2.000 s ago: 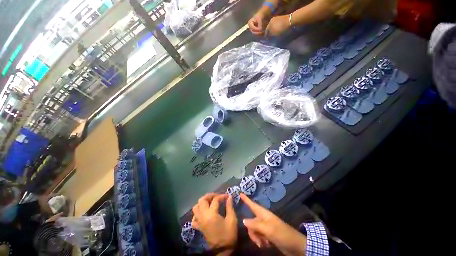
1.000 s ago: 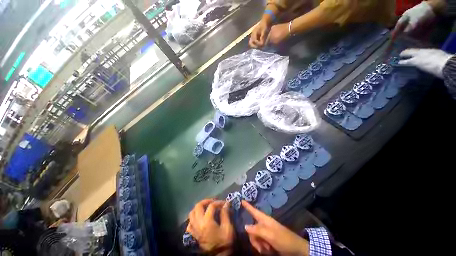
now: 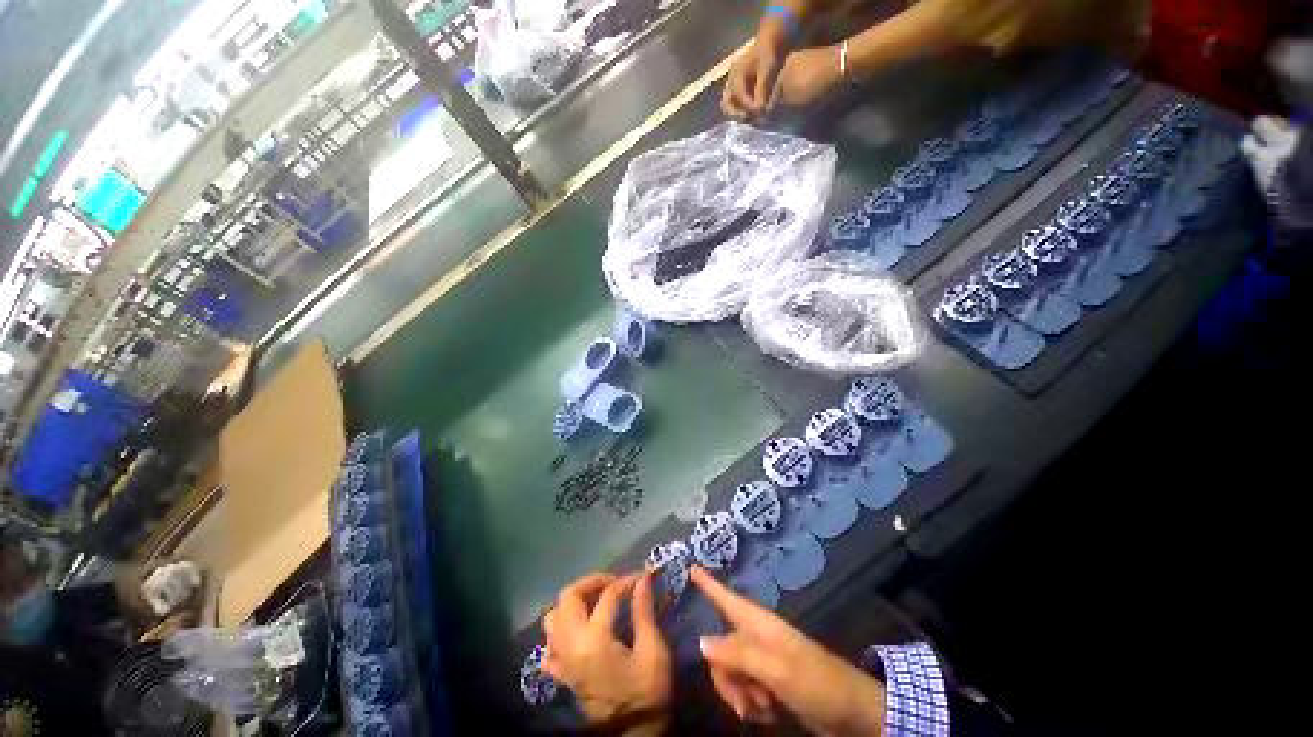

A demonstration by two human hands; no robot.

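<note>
A row of blue-grey housing units (image 3: pixel 786 462) with round patterned heads lies on a dark tray in front of me. My left hand (image 3: pixel 612 648) is at the row's near end, its fingertips at the edge of one patterned head (image 3: pixel 671 564); whether it pinches a small part cannot be told. My right hand (image 3: pixel 763 655) points its index finger at the same head from the right, the other fingers curled. Another unit's head (image 3: pixel 537 674) shows left of my left hand. A pile of small black parts (image 3: pixel 601 481) lies on the green surface (image 3: pixel 504 540).
Loose blue-grey shells (image 3: pixel 615 408) lie beyond the black pile. Two crumpled clear bags (image 3: pixel 716 216) stand behind them. More unit rows (image 3: pixel 1047 256) lie at the right and another row (image 3: pixel 369 576) at the left, beside cardboard (image 3: pixel 274 482). A neighbour's hands (image 3: pixel 778 75) are at the top.
My hands stay at the same unit with only slight finger shifts. At the right, the gloved hands have moved back from their row, which now shows more units.
</note>
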